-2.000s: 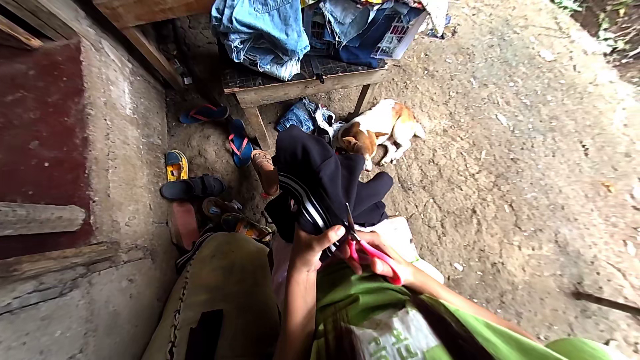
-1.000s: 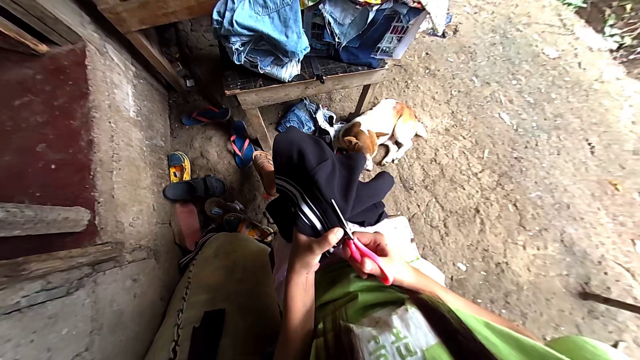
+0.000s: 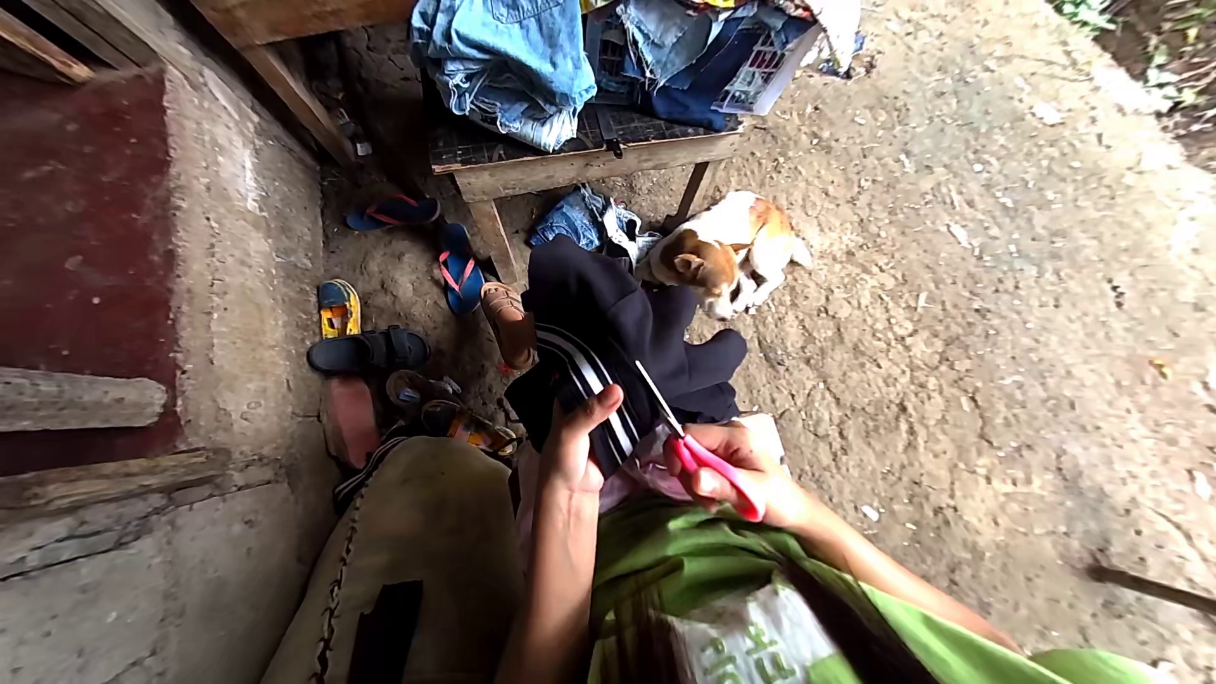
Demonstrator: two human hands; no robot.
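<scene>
Dark navy cloth [image 3: 617, 304] with white stripes lies in front of me, bunched over my lap. The striped part is gripped by my left hand [image 3: 575, 442], thumb on top. My right hand [image 3: 727, 465] holds scissors [image 3: 717, 465] with pink handles, just right of the stripes. Their blades point up and to the left along the dark cloth and look closed or nearly so. Part of the cloth's underside is hidden by my left hand. Some pale pink cloth [image 3: 651, 470] shows between my hands.
A wooden bench [image 3: 589, 166] bears denim clothes [image 3: 513, 66] and a plastic crate [image 3: 765, 71]. A white and brown dog [image 3: 727, 247] lies beside it. Flip-flops [image 3: 459, 271], a black sandal [image 3: 369, 351] and other footwear lie left. A sack-like thing [image 3: 427, 541] stands beside me.
The scissors, seen with blades apart two seconds ago, now look closed or nearly so. My right hand has moved slightly away from the left one. The dog stays lying down.
</scene>
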